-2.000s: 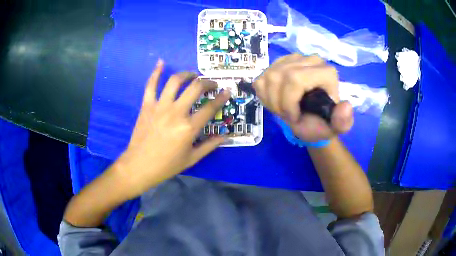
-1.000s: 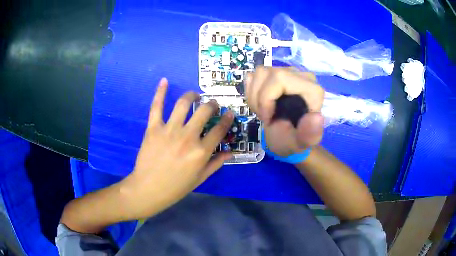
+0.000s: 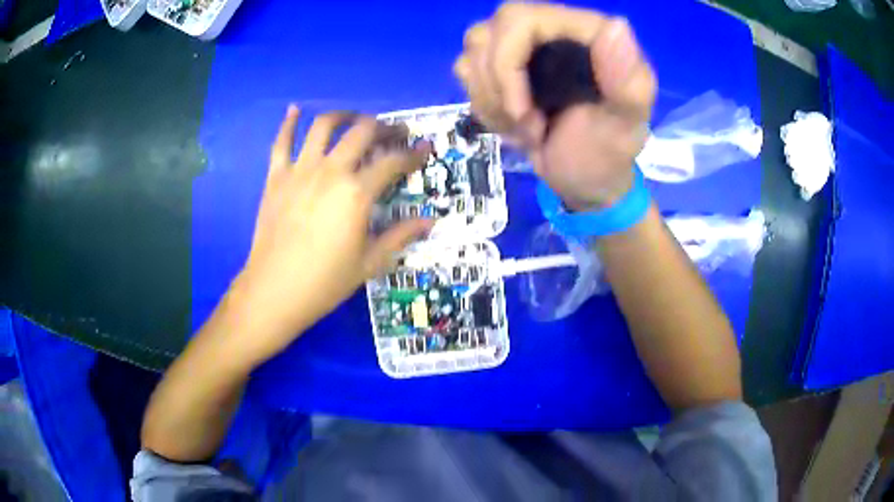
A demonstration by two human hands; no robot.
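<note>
Two open white housings with circuit boards inside lie on the blue mat, one above the other. My left hand (image 3: 328,206) is spread over the left side of the upper housing (image 3: 480,211), its fingertips over the board and hiding part of it; whether it grips the housing is unclear. My right hand (image 3: 559,98) is closed round the black handle (image 3: 564,75) of a hand tool above the upper housing's right corner; the tool's tip is not clear. The lower housing (image 3: 441,363) is uncovered, with a white cord (image 3: 539,263) leaving its right side.
Clear bags (image 3: 701,137) lie right of the housings, partly behind my right forearm. A crumpled white clump (image 3: 809,154) sits beside the blue mat (image 3: 294,49). More white housings (image 3: 196,15) show at the upper left. Another blue sheet (image 3: 858,245) is at the right.
Both housings now appear lower in view. My left hand has moved from the lower housing to the upper one, and my right hand has moved up with the tool. More housings now show at the upper left.
</note>
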